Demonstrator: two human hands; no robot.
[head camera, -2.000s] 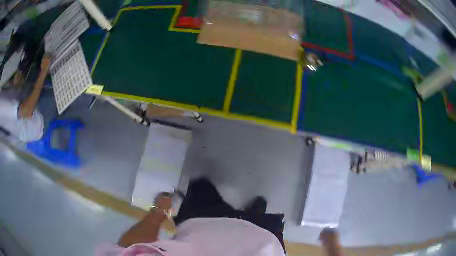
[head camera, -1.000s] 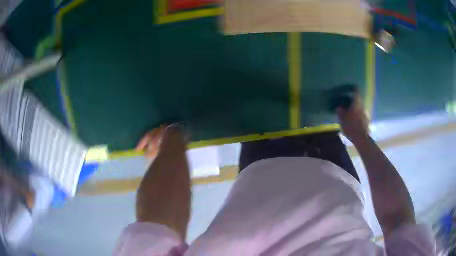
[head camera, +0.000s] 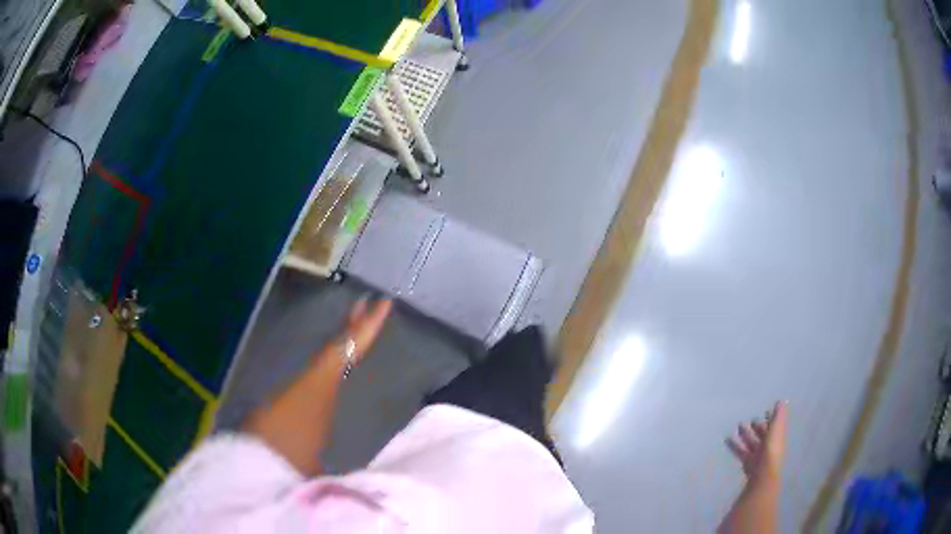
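Note:
My left hand (head camera: 365, 321) is stretched forward over the floor beside the green-matted bench (head camera: 224, 177), with nothing seen in it. My right hand (head camera: 763, 443) is out to the right over the shiny floor, fingers spread and empty. Neither hand touches the bench. A pale grey, box-like thing (head camera: 459, 261) stands low on the floor in front of me, beside the bench edge. What it is exactly I cannot tell.
A tan cardboard sheet (head camera: 92, 365) lies on the bench at left, with a small metallic thing (head camera: 128, 311) by its corner. White grid trays (head camera: 417, 96) and bench legs show at the bench's edge. Blue plastic things (head camera: 884, 506) are at lower right. A brown line (head camera: 636, 209) crosses the floor.
The view has turned, so the bench now lies at my left and the aisle at my right. Both hands have left the bench. The dark thing by my right hand is no longer seen.

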